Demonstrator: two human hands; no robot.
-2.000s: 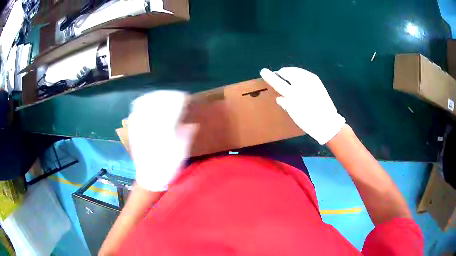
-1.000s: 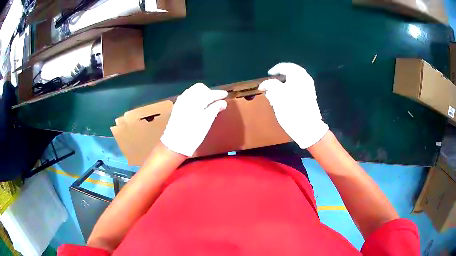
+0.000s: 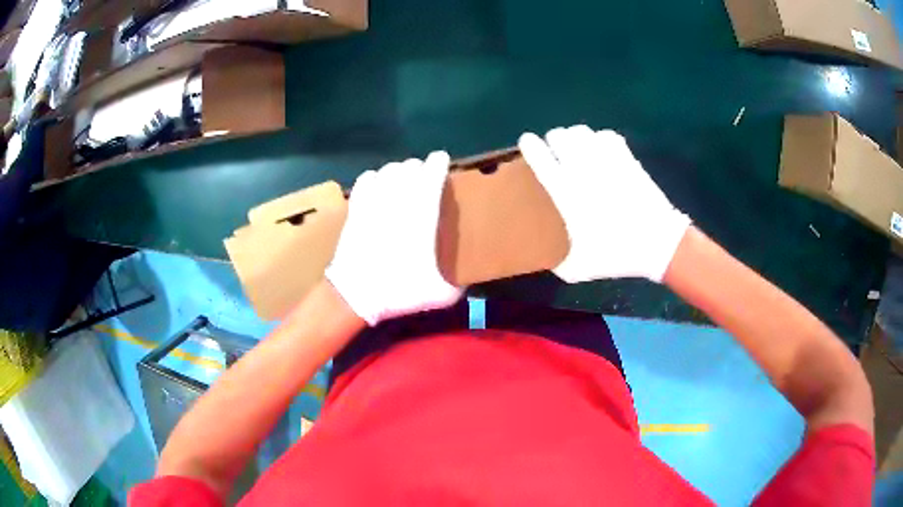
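A long brown cardboard carton [image 3: 503, 223] lies at the table's near edge in front of me, its lid panel down over the top. Dark slots show near its far edge. A flap [image 3: 287, 253] sticks out at its left end. My left hand [image 3: 394, 238], in a white glove, lies on the carton left of the middle, fingertips at the far edge. My right hand [image 3: 606, 206], also gloved, lies on the right part, fingertips at the far edge. The carton's contents are hidden.
Open cartons with white wrapped products and black cords lie at the left; the nearer one [image 3: 243, 91] is close to the table edge. Closed cartons lie at the right [image 3: 850, 168] and far right [image 3: 817, 28]. A black metal frame [image 3: 176, 381] stands on the blue floor at the left.
My hands have gone from the slots to lying flatter over the lid. The left hand covered the left end two seconds ago. Another closed carton has come further into view at the far right.
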